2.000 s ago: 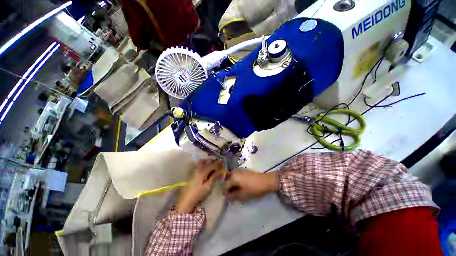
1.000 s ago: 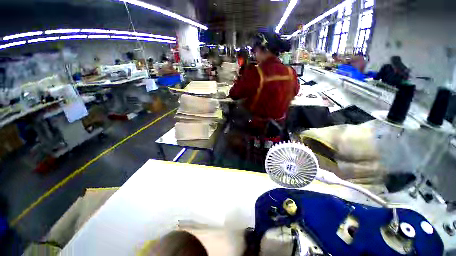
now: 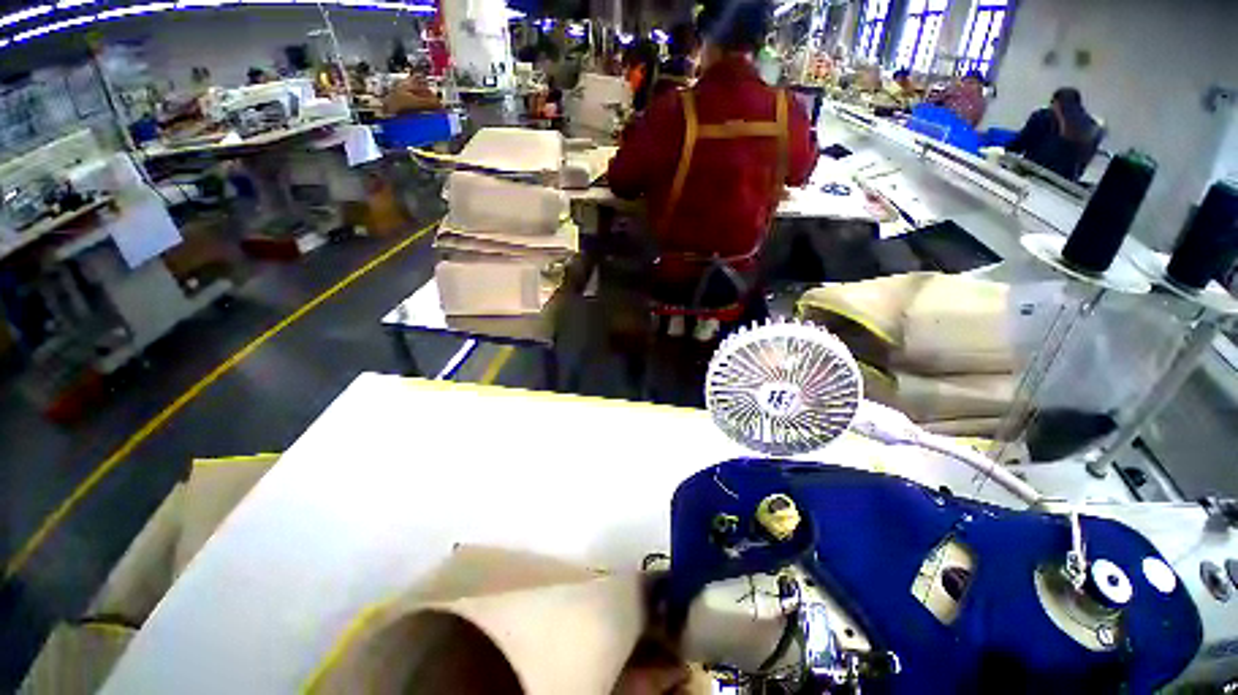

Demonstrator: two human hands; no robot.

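Observation:
A beige panel [image 3: 543, 622] with a yellow-bound edge is curled into a tube at the bottom of the view, left of the machine head. A small, blurred part of a hand, seemingly my left hand [image 3: 657, 668], shows at the bottom edge against the panel's right side. Its fingers and grip are cut off. My right hand is out of the picture. The blue-covered sewing machine [image 3: 869, 543] is at the lower right. Its needle area is cut off or hidden.
A white clip fan [image 3: 783, 394] stands behind the machine head. The white table [image 3: 394, 475] extends left. Beige pieces lie at lower left [image 3: 224, 496] and behind the fan [image 3: 950, 326]. Black thread cones [image 3: 1109, 215] stand right. A person in red [image 3: 720, 170] stands ahead beside stacked beige pieces [image 3: 502, 217].
The view has swung up from the needle area to the workshop, then tipped slightly down again. Both hands showed at the panel earlier; now only part of one shows. The panel is now curled.

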